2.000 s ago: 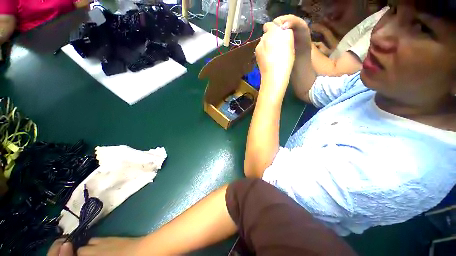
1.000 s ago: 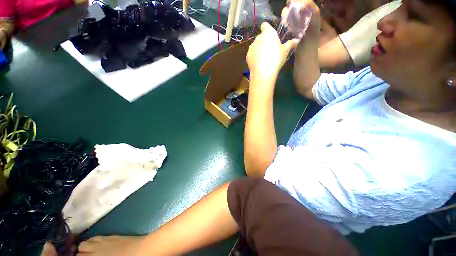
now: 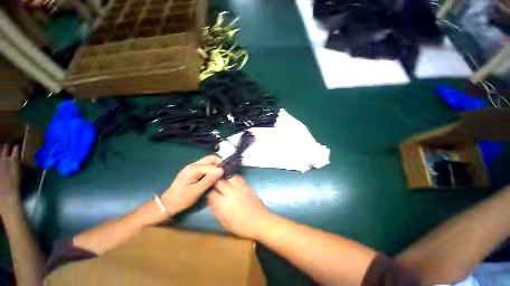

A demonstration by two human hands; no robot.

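A coiled black cable [image 3: 239, 152] is held between my two hands, over the near edge of a crumpled white cloth [image 3: 285, 144]. My left hand [image 3: 193, 183], with a light band at the wrist, has its fingers closed on the cable. My right hand [image 3: 237, 205] touches it from the right, its fingertips mostly hidden. A tangled pile of black cables [image 3: 190, 117] lies just behind. A brown cardboard box [image 3: 168, 257] is in front of me, below my forearms. The view is blurred.
A partitioned carton [image 3: 134, 58] and yellow-black strips [image 3: 223, 50] stand behind the pile. A blue cloth [image 3: 68, 138] is at left, beside another person's hand [image 3: 9, 176]. At right are an open box [image 3: 416, 167], a person's arm [image 3: 458, 240] and black parts [image 3: 380, 28] on white sheets.
The view has swung left, away from the neighbour at right. Both my hands now show, with the cable between them, and the box in front of me and partitioned carton have come into view.
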